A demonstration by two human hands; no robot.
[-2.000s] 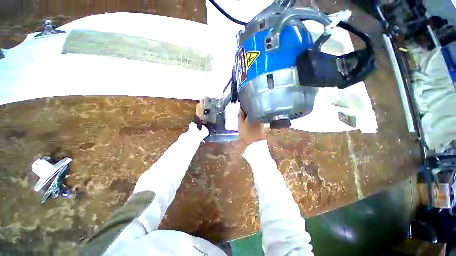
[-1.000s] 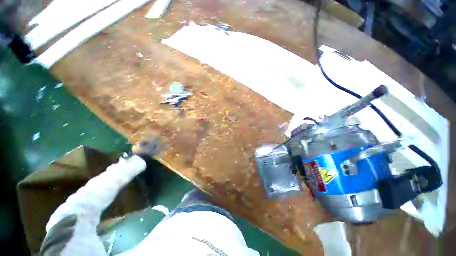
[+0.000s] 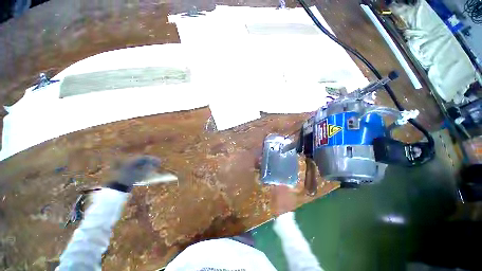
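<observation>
The blue and silver cloth cutting machine (image 3: 351, 129) stands near the table's front edge at the right, its flat metal base plate (image 3: 280, 166) on bare table. My left hand (image 3: 136, 169), in a grey glove with a dark wrist strap, is blurred over the table at the left. A narrow pale piece (image 3: 161, 180) shows at its fingers; I cannot tell if it is gripped. My right hand (image 3: 285, 198), bare and blurred, is at the base plate's front edge; its fingers are unclear. The white fabric lay (image 3: 243, 69) spreads behind, with a squarish flap pointing towards me.
Grey-beige strips (image 3: 127, 80) lie on the lay. Clips (image 3: 45, 80) grip its far and left edges. A loose clip (image 3: 76, 209) lies left of my left hand. The black cable (image 3: 359, 55) runs over the lay to the machine. Green floor (image 3: 364, 217) shows beyond the front edge.
The machine has come out of the lay onto bare table near the front edge. My left hand has left the machine, passed over the front edge, and is now over the table at the left.
</observation>
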